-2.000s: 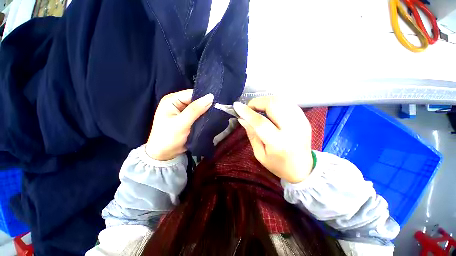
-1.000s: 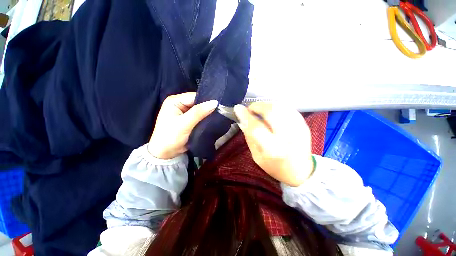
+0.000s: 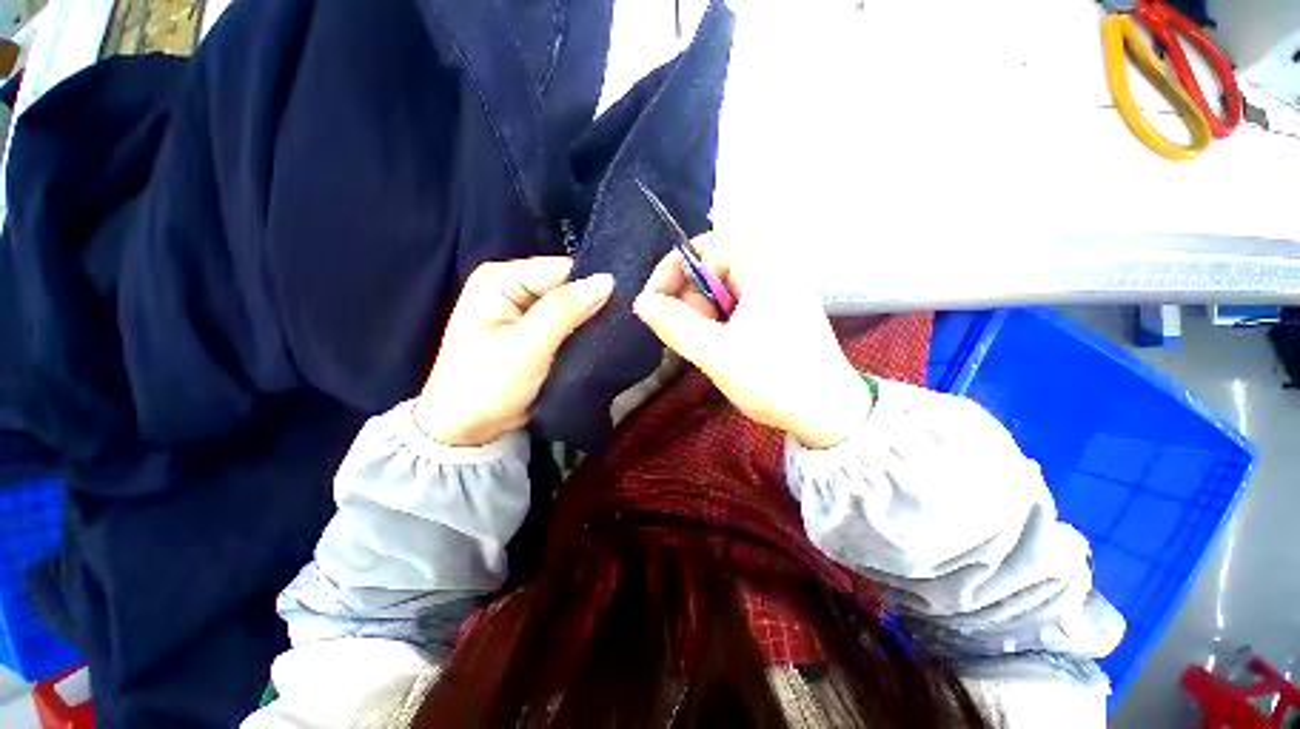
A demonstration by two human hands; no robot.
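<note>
The navy garment (image 3: 357, 214) covers the left of the table and hangs down at the left. My left hand (image 3: 506, 349) pinches the edge of its stitched navy strip (image 3: 613, 285) between thumb and fingertips. My right hand (image 3: 756, 335) holds a small pointed tool (image 3: 690, 259) with a dark metal tip and a pink body. The tip points up and left, over the strip. The palm hides part of the tool. Pale stitch lines run along the strip.
Scissors with one yellow (image 3: 1152, 93) and one red handle lie at the table's upper right. A ruled tape (image 3: 1141, 274) runs along the table's front edge. A blue crate (image 3: 1112, 470) stands below at right. Another blue crate (image 3: 26, 570) and red stool parts show low down.
My right hand has let go of the pale strand it pinched beside the strip. It has moved slightly up, and the pointed tool now shows in it. My left hand has barely moved.
</note>
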